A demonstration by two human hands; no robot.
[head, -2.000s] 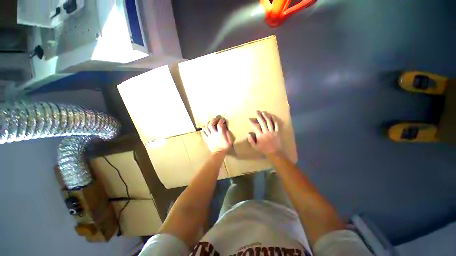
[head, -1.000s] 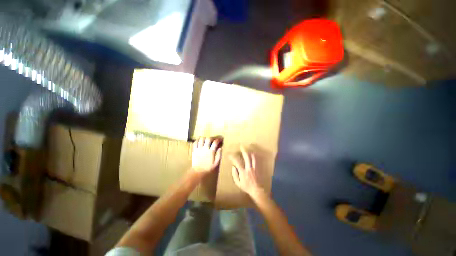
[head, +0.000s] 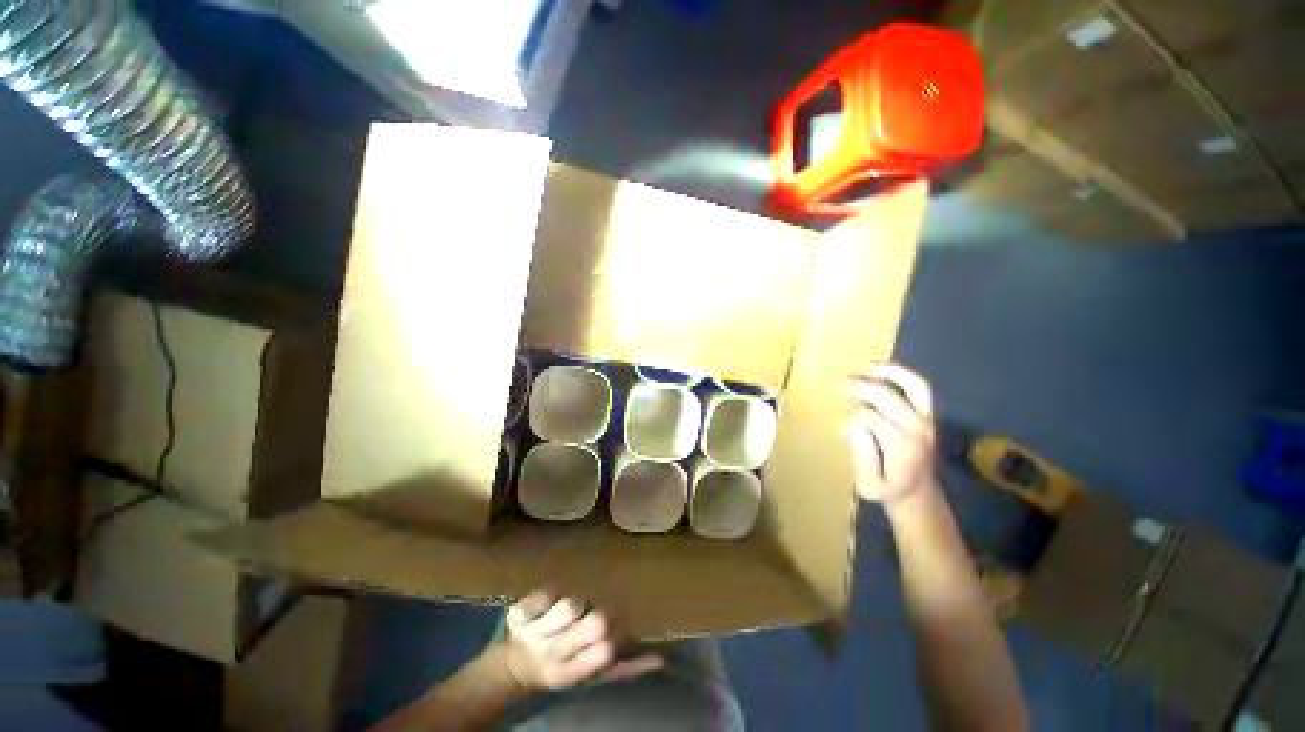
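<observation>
A large brown carton (head: 415,336) stands open in front of me, its flaps raised or folded outward. Several cream housings (head: 648,493) stand inside in rows, open ends up; the left flap partly hides some. My left hand (head: 561,644) is at the near flap (head: 630,572), its fingers curled over the outer edge. My right hand (head: 890,436) holds the upright right flap (head: 844,329) at its outer edge. The far flap (head: 701,279) leans up, brightly lit.
An orange-red plastic stool (head: 916,107) stands beyond the carton. More cartons (head: 1145,107) are at the far right and lower right (head: 1145,601), near a yellow pallet truck fork (head: 1023,475). At left are a silver duct (head: 129,115) and cartons (head: 172,415).
The carton's closed flaps have opened, revealing the housings. My left hand has moved down to the near flap and my right hand outward to the right flap. The camera view has shifted.
</observation>
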